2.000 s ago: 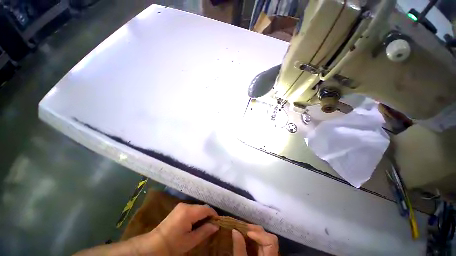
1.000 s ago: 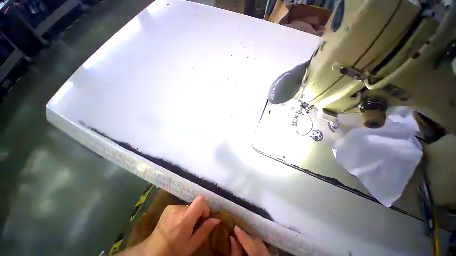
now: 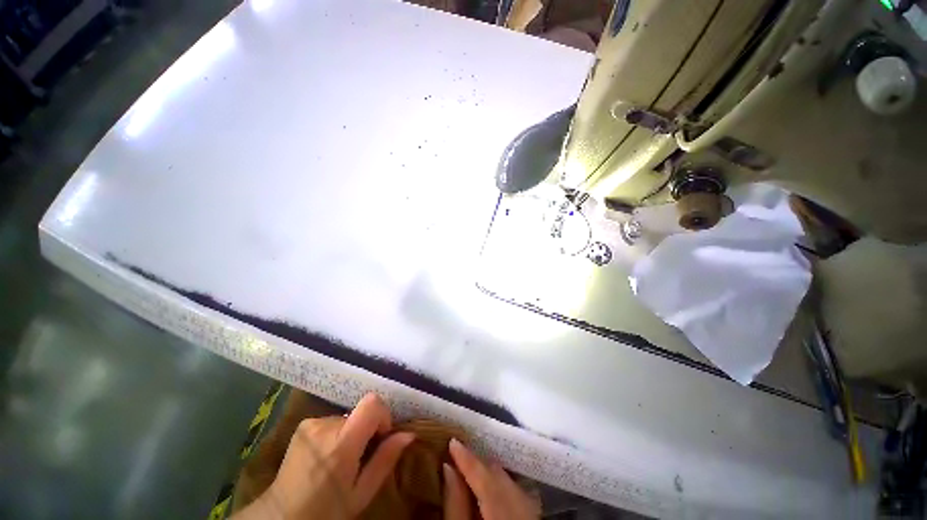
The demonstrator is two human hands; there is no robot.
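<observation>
Brown corduroy trousers (image 3: 415,469) lie below the table's front edge, at the bottom of the view. My left hand (image 3: 330,459) pinches the ribbed cloth between thumb and fingers. My right hand (image 3: 488,488) holds the same cloth a short way to the right, its fingertips on the ribbed part; its lower part is cut off by the picture's edge. The cloth between the hands is bunched, close against the table edge. The rest of the trousers is mostly hidden by my hands and the frame's edge.
The white table (image 3: 305,183) has a dark worn strip along its front. The cream sewing machine (image 3: 651,112) stands at the right with its needle area lit. A crumpled white piece (image 3: 727,289) lies on its bed. A yellow stick (image 3: 855,452) and dark metal tools lie at the far right.
The view has shifted. Against two seconds ago, the ribbed edge held between my hands has turned and bunched, and my left fingers have moved up to the table edge. Both hands still hold the cloth.
</observation>
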